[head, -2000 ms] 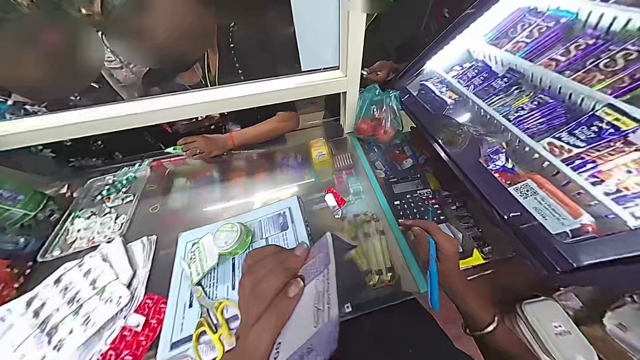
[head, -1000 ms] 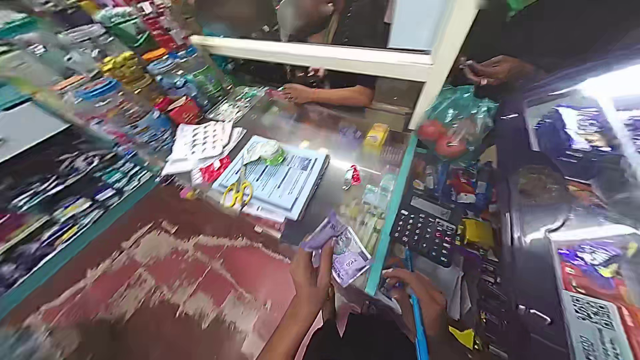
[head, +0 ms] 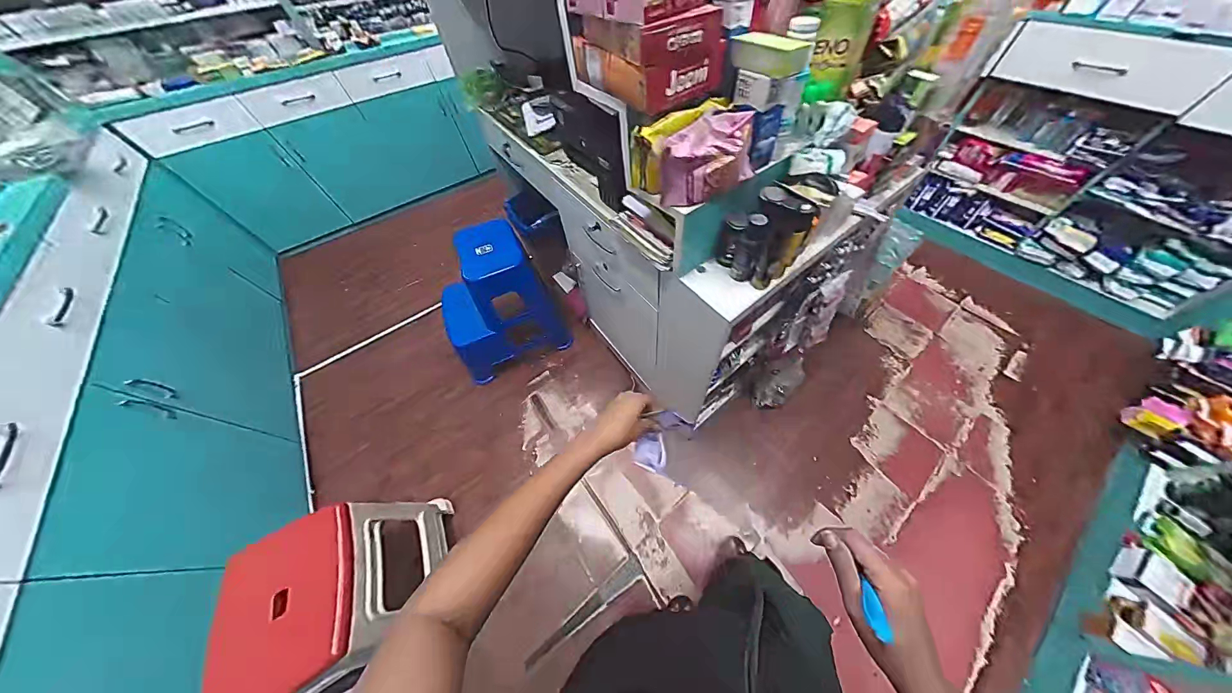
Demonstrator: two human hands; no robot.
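My left hand is stretched out over the floor near the lower corner of a grey cabinet, its fingers closed on purple banknotes that hang below it. At the lower right, my right hand holds a blue pen against the palm, with the thumb and forefinger raised. The pen's tip is hidden. My dark-clothed lap or legs show between the two arms.
A blue step stool stands left of the cabinet, and a red-topped stool at lower left. Teal cupboards line the left side. Boxes crowd the cabinet top. Stocked shelves are at right. The floor has worn patches.
The view has swung far away from the glass counter to the shop floor and cupboards. My left hand still holds the banknotes, now extended forward; my right hand still has the blue pen.
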